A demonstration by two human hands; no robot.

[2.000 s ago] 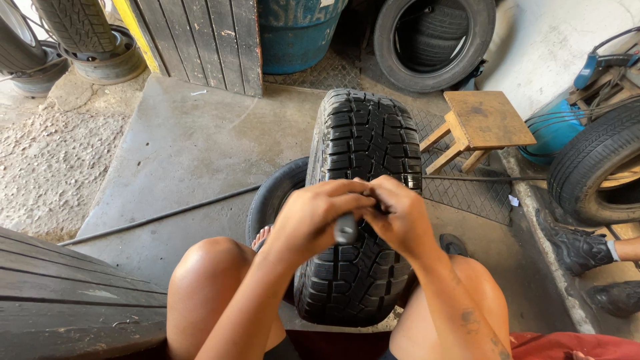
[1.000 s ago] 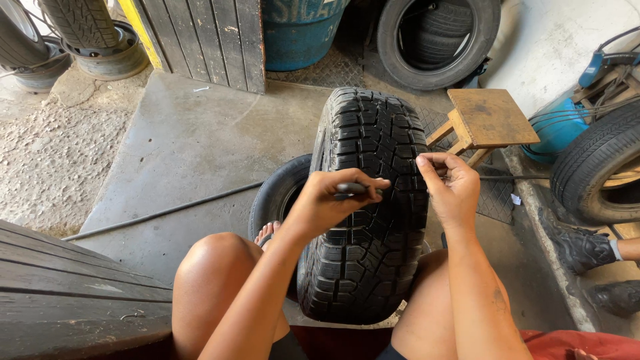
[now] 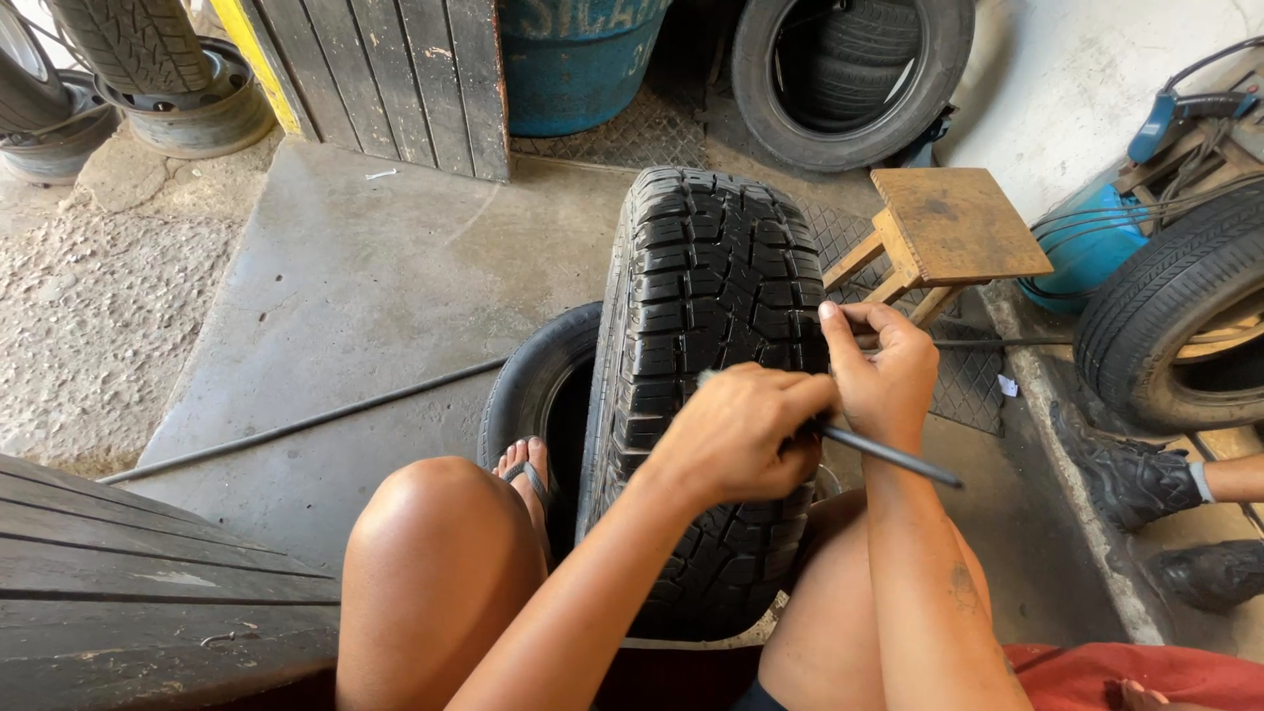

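Observation:
A black tire [image 3: 726,286] with chunky wet-looking tread stands upright between the knees. Over its tread, my left hand [image 3: 746,430] is closed around a slim dark rod-like tool [image 3: 894,457], whose long end points right across my right forearm. A small pale tip shows above the left knuckles; whether it belongs to the tool is unclear. At the tire's right shoulder is my right hand [image 3: 884,365], thumb raised and fingers curled beside the tread. Whether something small sits between those fingers cannot be seen. The two hands are close together, partly overlapping in view.
A second tire [image 3: 513,395] lies beside the left foot, near a black hose [image 3: 326,423]. A wooden stool [image 3: 958,222] stands right of the tire. More tires [image 3: 1116,326], a blue drum [image 3: 583,69], wooden boards [image 3: 148,583] and another person's boots [image 3: 1126,474] surround the spot.
My left hand has moved right, toward my right hand, and the rod now points right. The hands were together two seconds ago and apart one second ago.

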